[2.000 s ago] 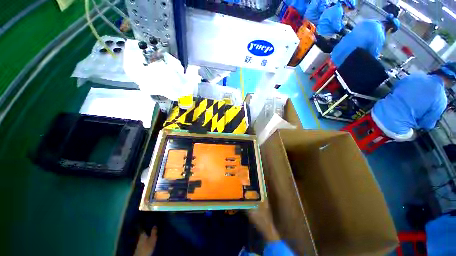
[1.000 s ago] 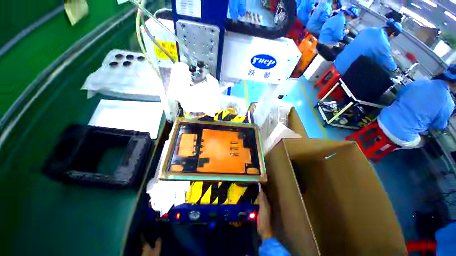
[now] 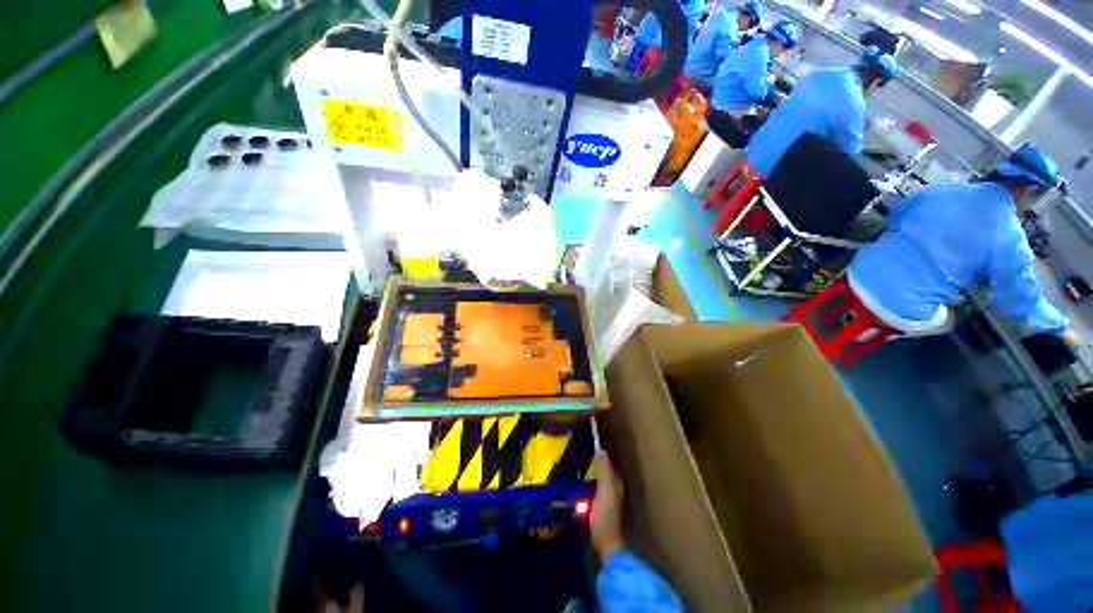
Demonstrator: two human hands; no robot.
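A black plastic housing [image 3: 428, 381] lies on the orange fixture [image 3: 497, 341], inside the thin tan-green hold-down frame [image 3: 479, 410]. The fixture sits on the platform under the machine head [image 3: 518, 126]. My right hand [image 3: 608, 503] is at the right end of the dark blue control panel [image 3: 479, 515], partly hidden by the panel and carton; its fingertips are unclear. My left hand [image 3: 342, 599] is dark and cut off at the bottom edge; its fingers are hard to see.
A stack of black housings [image 3: 282, 401] lies on the green bench at left. White sheets [image 3: 258, 287] and a white tray with round holes [image 3: 258, 180] are behind it. An open carton [image 3: 671, 479] stands at right. Seated workers in blue [image 3: 947, 246] are farther right.
The fixture with the housing has moved back from the front toward the machine head, uncovering hazard tape and the control panel. The head has shifted right over the platform. My hands stay low at the front.
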